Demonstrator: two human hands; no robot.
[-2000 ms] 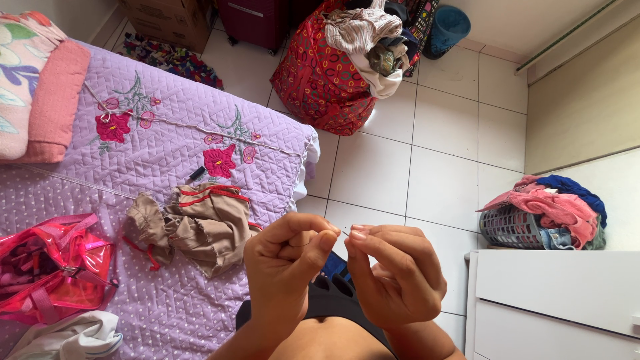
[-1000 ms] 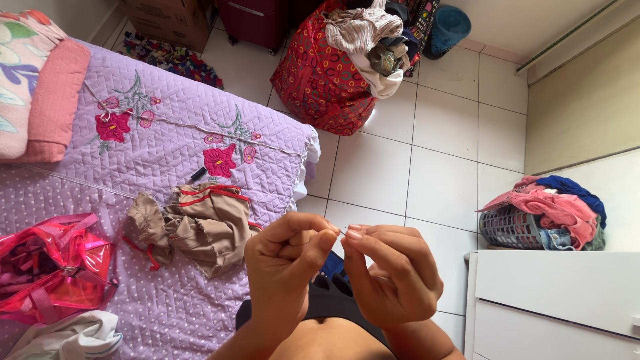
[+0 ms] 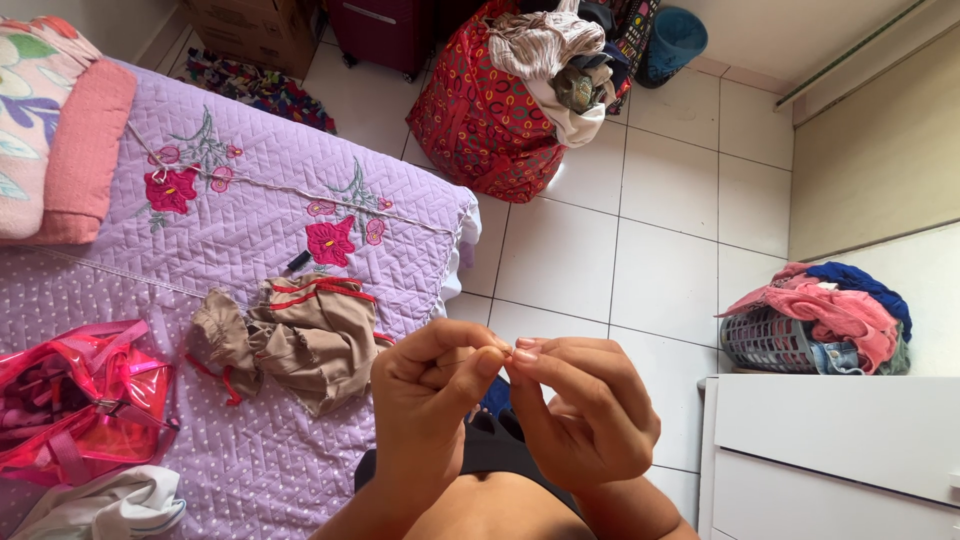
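Observation:
My left hand (image 3: 435,397) and my right hand (image 3: 585,405) are raised in front of my waist, their thumbs and index fingertips meeting. Pinched at the left fingertips is a thin thread (image 3: 453,363); a short stretch of it shows across the palm side. Something tiny sits between both hands' fingertips, too small to tell for certain. Left of the hands, a beige cloth piece with red trim (image 3: 322,345) lies crumpled on the lilac quilted bedspread (image 3: 285,450). A small black object (image 3: 298,261) rests just above that cloth.
On the bed are a clear pink bag (image 3: 112,427), a white cloth (image 3: 112,502) and a folded blanket (image 3: 82,150). A red patterned bag of clothes (image 3: 487,112) and a blue bin (image 3: 675,45) stand on the floor. A laundry basket (image 3: 765,341) sits beside white drawers (image 3: 832,412).
My right hand's fingertips have come in against those of my left hand, where a small gap showed before. The things on the bed have not moved.

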